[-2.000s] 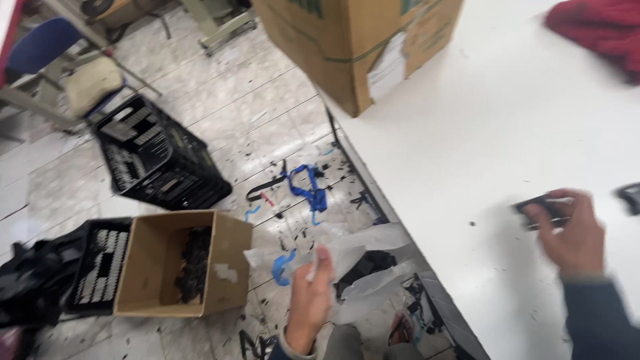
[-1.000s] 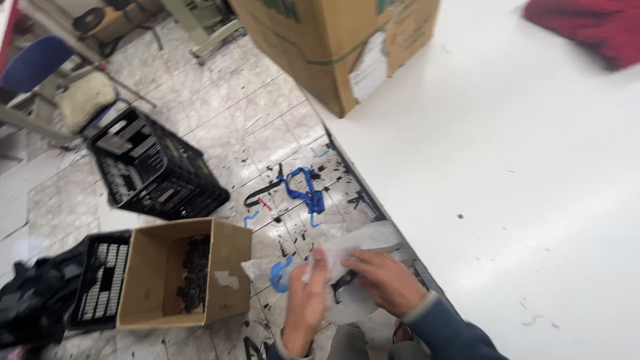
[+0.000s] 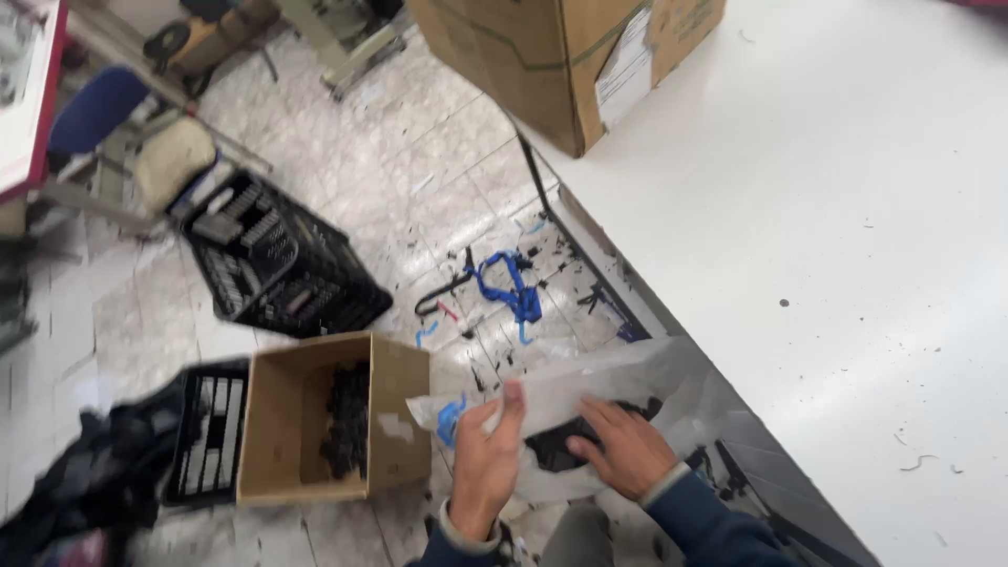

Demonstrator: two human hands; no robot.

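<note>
My left hand (image 3: 487,461) pinches the edge of a translucent plastic bag (image 3: 630,374) between thumb and fingers. The bag hangs beside the white table, and dark pieces (image 3: 561,445) show in its mouth. My right hand (image 3: 626,449) is at the bag's mouth, over the dark pieces, with its fingers partly spread; whether it grips anything cannot be told. To the left of my left hand stands an open cardboard box (image 3: 398,425) with black pieces (image 3: 348,421) inside.
A white table (image 3: 850,236) with small scraps fills the right side, and a large cardboard box (image 3: 512,63) stands at its far corner. Black plastic crates (image 3: 315,276) stand on the tiled floor. Blue straps (image 3: 512,291) and dark scraps lie there, with a chair (image 3: 177,161) farther off.
Two seconds ago my right hand was over the table with a small black piece; it has since moved left to the bag. My left hand has stayed at the bag's edge.
</note>
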